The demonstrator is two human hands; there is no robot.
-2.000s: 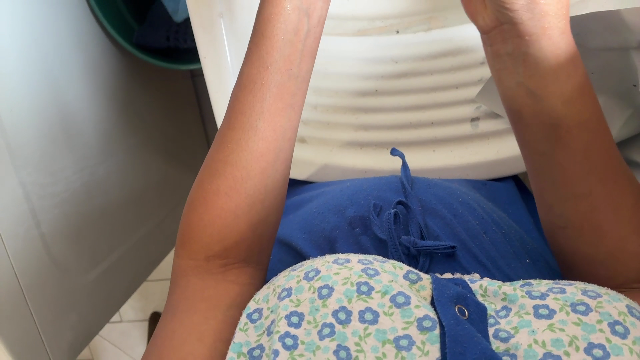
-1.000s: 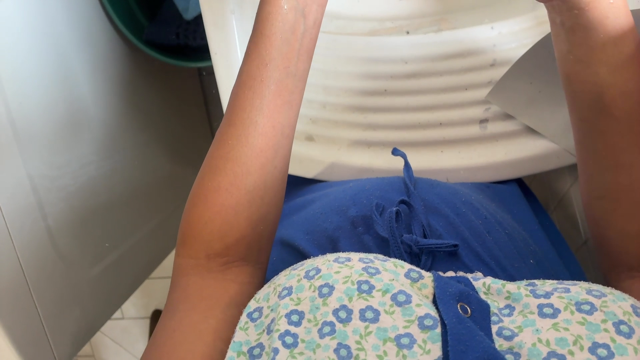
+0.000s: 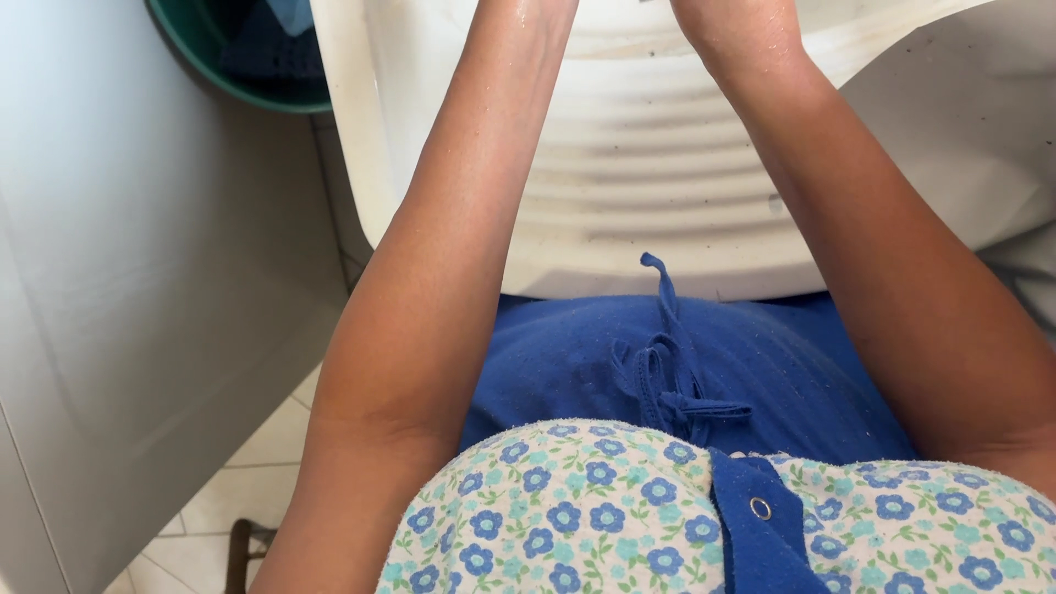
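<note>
Both forearms reach up over a white laundry sink (image 3: 660, 206) with a ridged washboard slope. At the top edge, only the wrist end of my left arm shows, and the left hand itself is cut off. My right hand (image 3: 734, 21) shows only its wet heel and wrist at the top; its fingers are outside the view, so what it touches or holds is hidden. Drops of water lie on the skin of both arms.
A green tub (image 3: 289, 106) with dark blue and light blue cloth stands at the upper left, beside a grey-white panel (image 3: 148, 272). Light grey sheeting (image 3: 957, 124) lies at the sink's right. Below are floor tiles (image 3: 239, 495) and a brown curved object (image 3: 239, 553).
My right arm has swung inward to the left since one second ago, after moving outward to the right before that. My left arm stays nearly in place.
</note>
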